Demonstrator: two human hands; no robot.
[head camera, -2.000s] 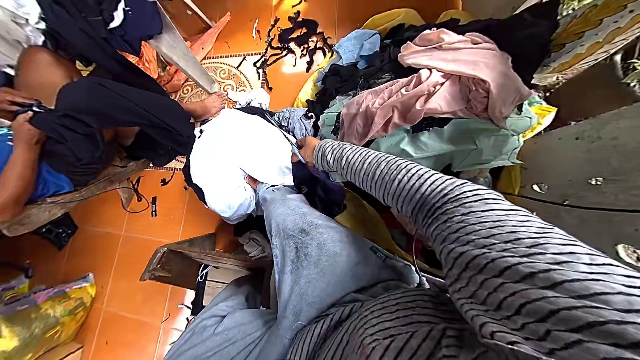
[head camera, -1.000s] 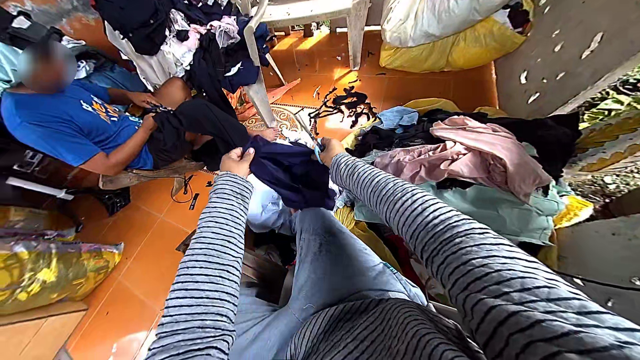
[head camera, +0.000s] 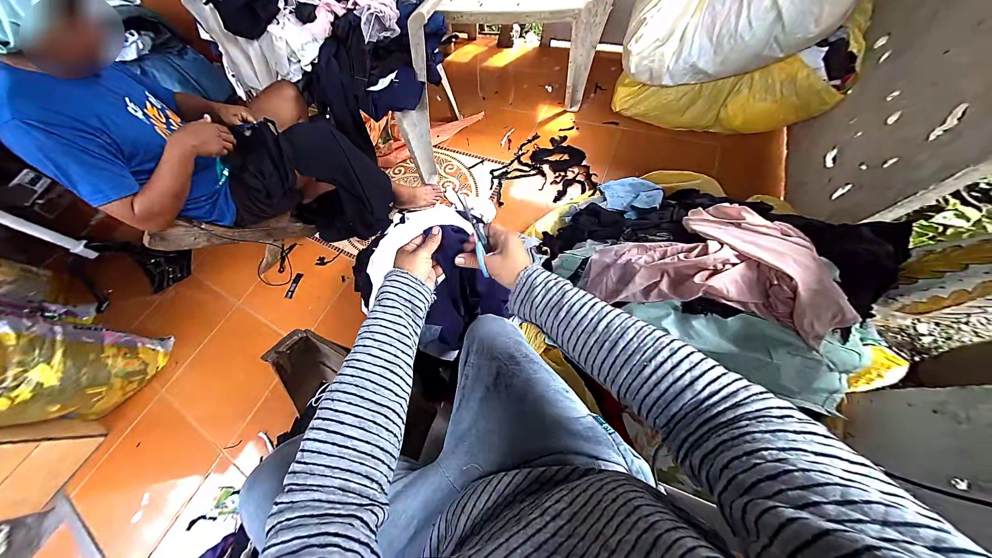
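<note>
My left hand (head camera: 419, 254) pinches the edge of a navy blue cloth (head camera: 457, 306) in front of my knee. Just right of it, my right hand (head camera: 500, 254) holds scissors with light blue handles (head camera: 480, 246), their blades pointing up and away over the cloth. The navy cloth hangs down between my hands and my raised knee. A white cloth (head camera: 381, 260) lies behind and left of it. How far the blades are apart is hard to tell.
A pile of clothes with a pink garment (head camera: 744, 267) lies at right. Black scraps (head camera: 554, 163) are on the tiled floor by a white plastic chair (head camera: 581, 58). A co-worker (head camera: 139, 139) sits at left holding black cloth. Filled sacks (head camera: 728, 97) stand at the back right.
Two seconds ago white cloth lay over my knee and my left hand was out of view. One second ago both hands spread the navy cloth; now they are closer together, with the scissors plainly visible.
</note>
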